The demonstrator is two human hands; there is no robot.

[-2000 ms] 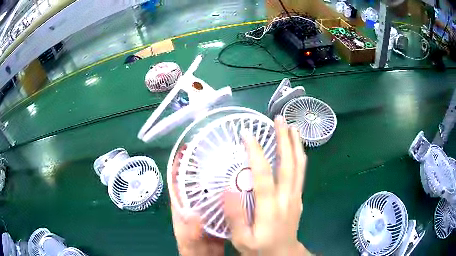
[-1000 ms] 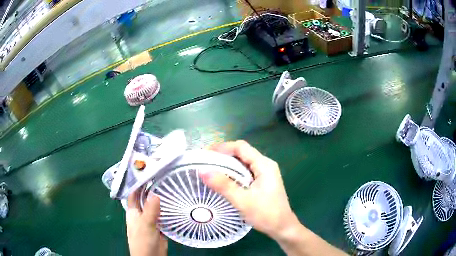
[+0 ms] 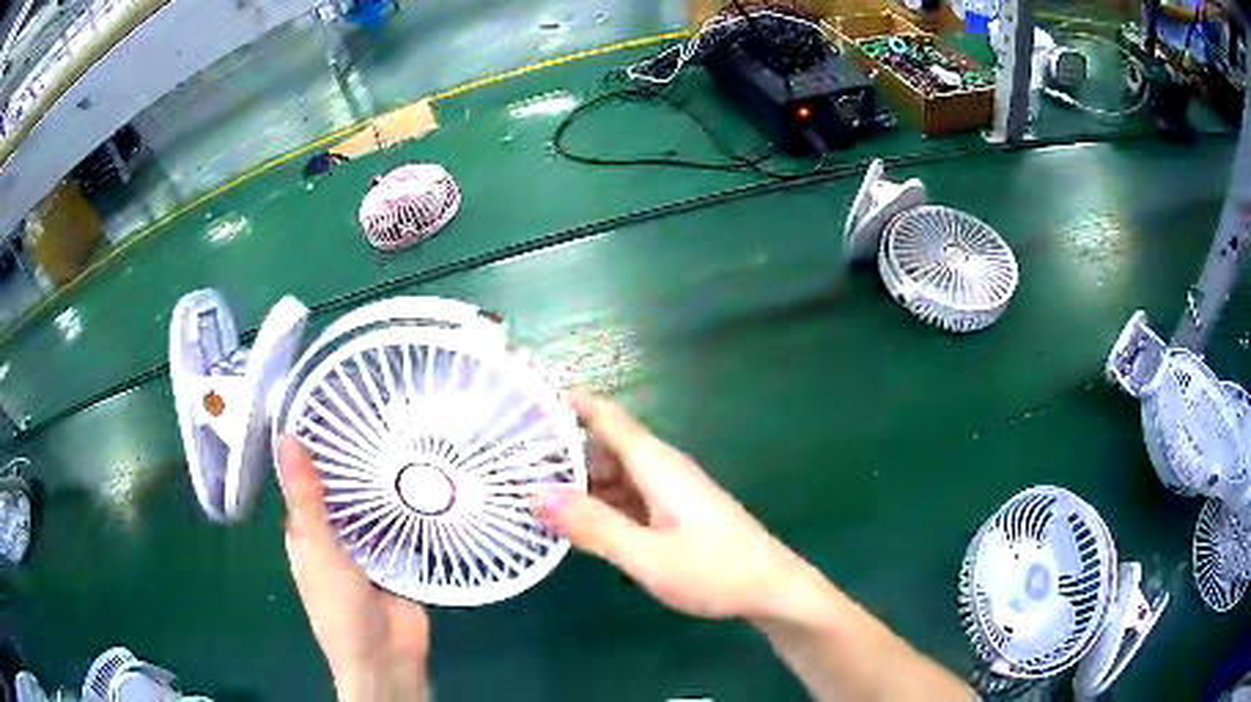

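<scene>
A white clip fan (image 3: pixel 436 460) is held over the green bench, its ribbed front grille (image 3: pixel 384 528) facing me. Its clip (image 3: pixel 233 405), with a brownish round spot, points to the left in a V shape. My left hand (image 3: pixel 343 583) grips the lower left rim, thumb on the front edge, other fingers hidden behind. My right hand (image 3: pixel 672 528) holds the right rim, thumb on the grille's edge and fingers partly behind the head.
A clip fan with front grille (image 3: pixel 949 268) lies at the upper right. An open-headed fan (image 3: pixel 1040 582) lies at the lower right, more fans (image 3: pixel 1191 425) at the right edge. A pink fan head (image 3: pixel 409 206), black power unit (image 3: pixel 796 103) and parts box (image 3: pixel 933 82) are at the far side.
The held fan has turned so its clip points left and its grille faces me more squarely. My right hand has moved from the top to the right rim. The bench fans have shifted in view.
</scene>
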